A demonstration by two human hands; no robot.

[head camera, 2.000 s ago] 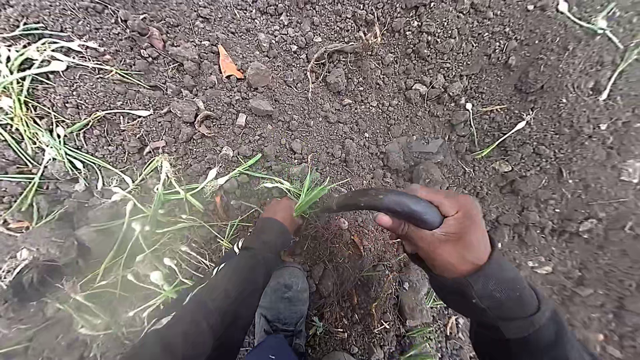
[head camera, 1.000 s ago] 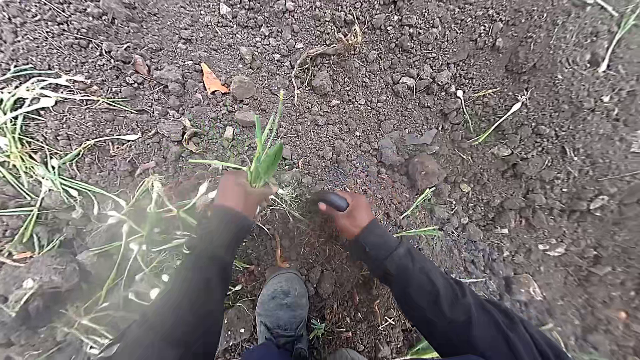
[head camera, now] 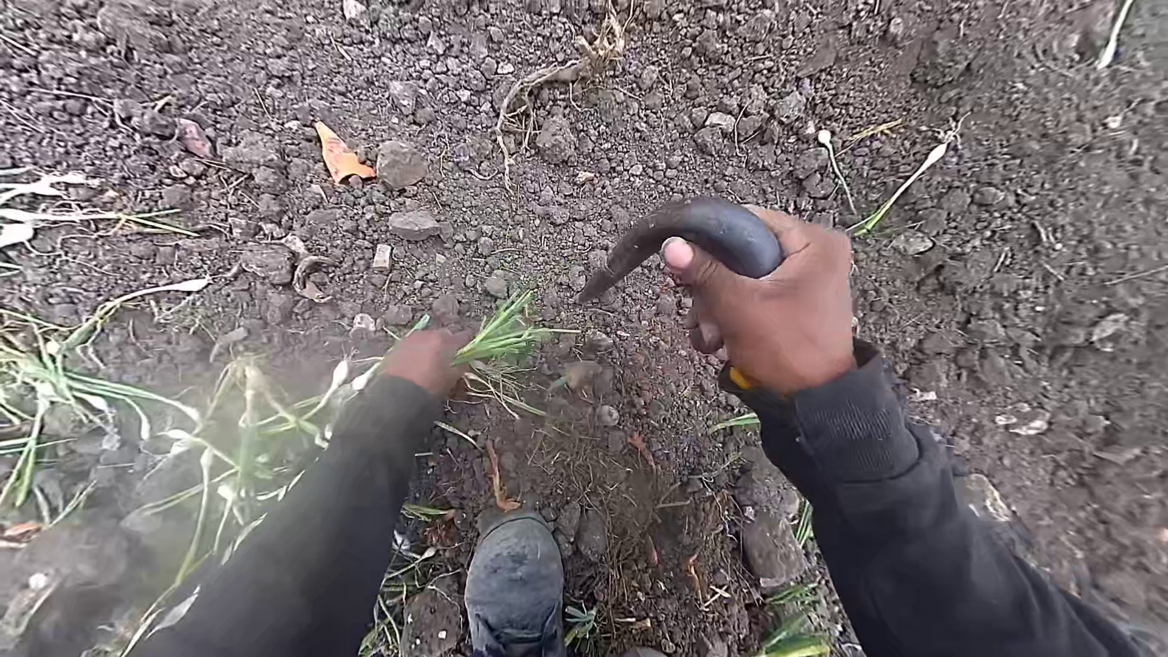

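My right hand (head camera: pixel 776 301) grips a dark, curved, horn-shaped tool (head camera: pixel 703 228); its narrow tip points down and left, close to the soil. To the left, my left hand (head camera: pixel 429 360) is closed around a small bunch of green leafy stalks (head camera: pixel 506 336), which stick out to the right past the fingers. Some pale stems show on the other side of that hand. Dark sleeves cover both forearms. The lower ends of the held stalks are partly hidden by the hand.
Bulbed green plants, like young onions (head camera: pixel 237 429), lie scattered at left. Two more bulbed plants (head camera: pixel 912 178) rest at upper right. A shoe (head camera: pixel 516 584) stands at bottom centre. An orange dry leaf (head camera: pixel 342 155), a dry root (head camera: pixel 547 78) and stones (head camera: pixel 401 164) dot the soil.
One second ago the leaves in my left hand pointed up; now they point right. My right hand has moved up and right, away from my left hand, with the curved tool's length in view again.
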